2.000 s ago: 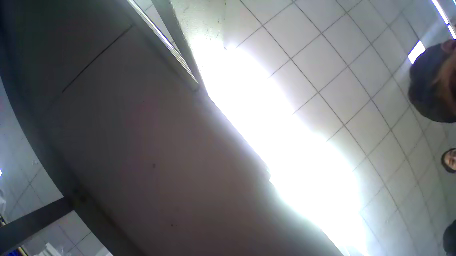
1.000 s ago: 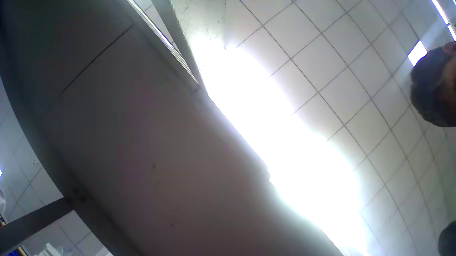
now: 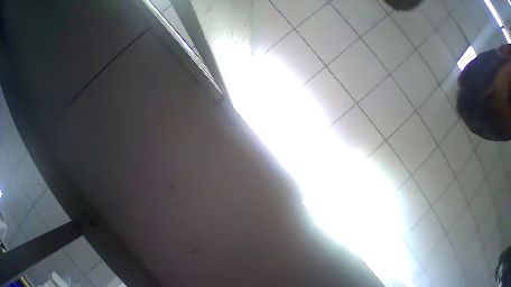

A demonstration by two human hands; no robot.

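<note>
Neither of my hands is in the picture, and no work piece shows. The underside of a dark grey shelf [image 3: 162, 168] fills the left and middle of the view, close to the camera. A very bright lamp [image 3: 314, 151] glares along its edge and hides what lies behind it.
A tiled ceiling [image 3: 370, 73] spans the right side. A person's head [image 3: 486, 95] is at the right edge. A dark rounded shape [image 3: 403, 3] is cut off at the top, another [image 3: 504, 266] at the lower right. A grey metal bar [image 3: 39, 244] crosses the lower left.
A dark rounded shape has come in at the top edge. The head at the right edge has shifted slightly up since one second ago. The shelf and lamp have not moved.
</note>
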